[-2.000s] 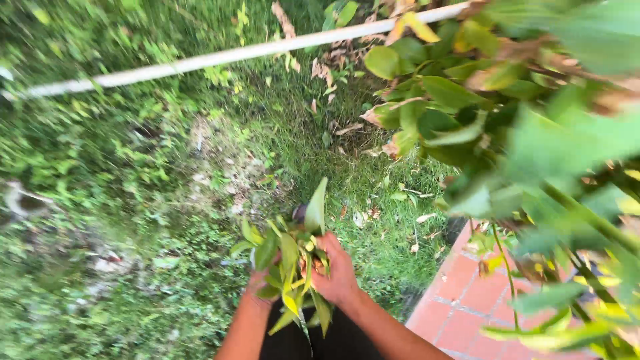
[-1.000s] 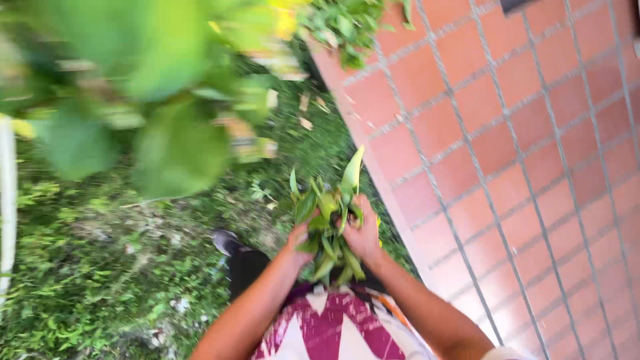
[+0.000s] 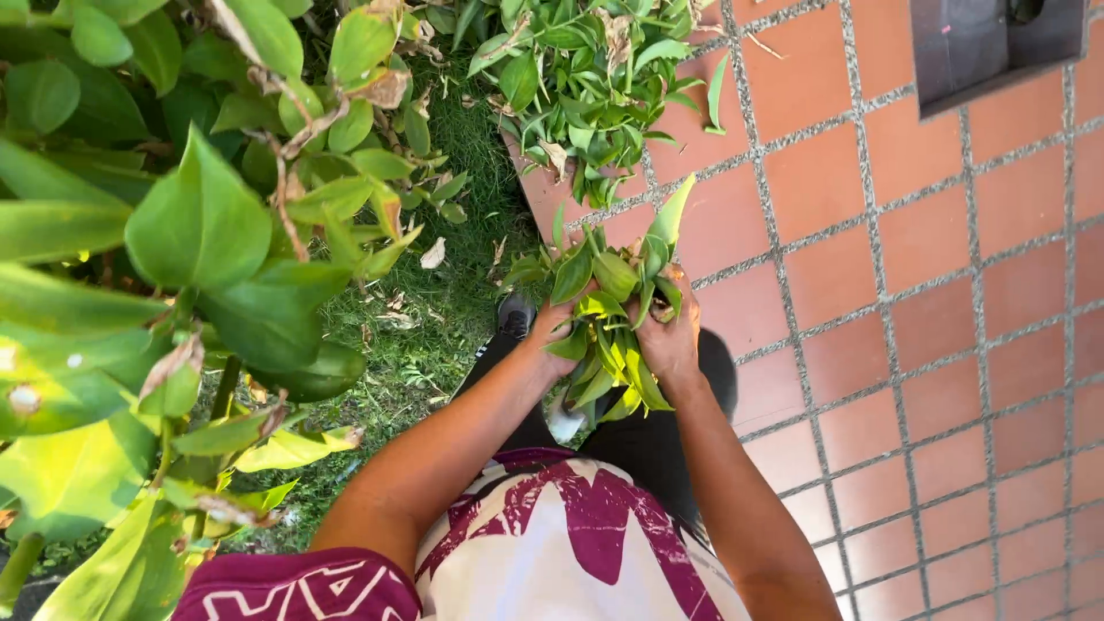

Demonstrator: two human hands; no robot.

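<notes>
A bunch of green leafy cuttings [image 3: 608, 319] is held between my two hands in front of my legs. My left hand [image 3: 556, 332] grips its left side, the fingers partly hidden by leaves. Around the right side of the bunch my right hand [image 3: 673, 328] is closed, with stems and some dry brown bits by the fingers. Just beyond the hands, a heap of cut green leaves [image 3: 595, 95] lies on the edge of the red tiles, with a few brown leaves among it.
A leafy shrub [image 3: 198, 241] fills the left side, close to the camera. Grass [image 3: 405, 319] with dry leaves runs between it and the red tiled floor [image 3: 931, 345]. At the top right a dark rectangular object [image 3: 966, 78] stands on the tiles. My shoe [image 3: 516, 315] is on the grass.
The view has swung far from the grass to the tiled floor, bringing the leaf heap into sight. Both hands still hold the bunch of cuttings.
</notes>
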